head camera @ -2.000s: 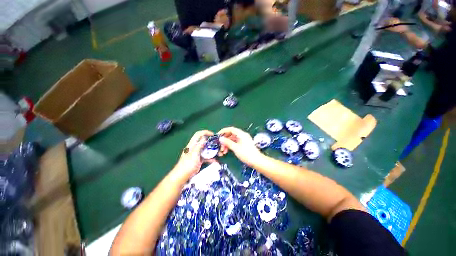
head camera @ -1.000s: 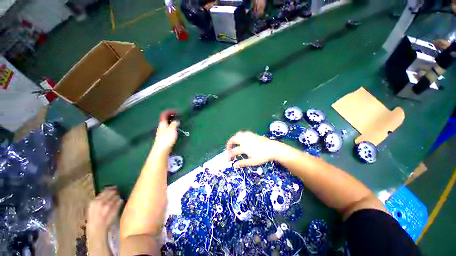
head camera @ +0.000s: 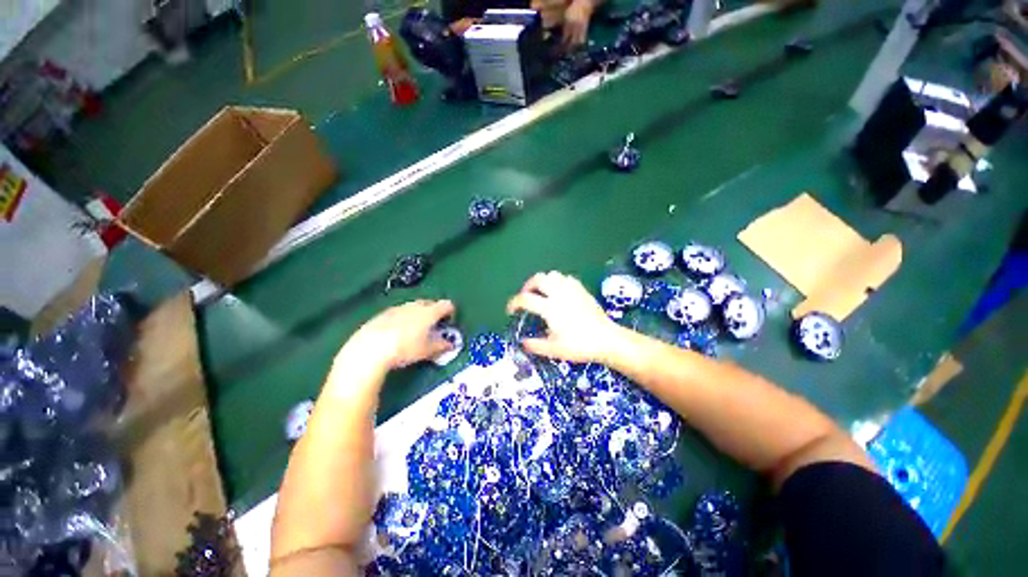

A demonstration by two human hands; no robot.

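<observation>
My left hand [head camera: 400, 338] holds a pale round housing [head camera: 449, 345] by its edge, partly hidden by the fingers. My right hand [head camera: 564, 320] is bent over a small dark blue circuit board [head camera: 531, 328] at its fingertips, just above the heap. Another blue board [head camera: 487, 348] lies between my hands. The tangled heap of blue wired boards [head camera: 530, 473] lies in front of me on a white sheet [head camera: 262, 541]. A partly assembled unit [head camera: 408, 269] lies on the green belt beyond my left hand.
Loose round housings [head camera: 690, 305] and a tan cardboard piece [head camera: 806, 254] lie at right. Another housing [head camera: 299, 419] is beside my left forearm. More units [head camera: 485, 211] are spaced along the belt. An open carton [head camera: 226, 192] stands upper left, dark plastic bags [head camera: 56, 417] at left.
My left hand has let go of a dark unit on the belt, come back to the middle and taken a pale housing. The other person's hand at lower left is gone.
</observation>
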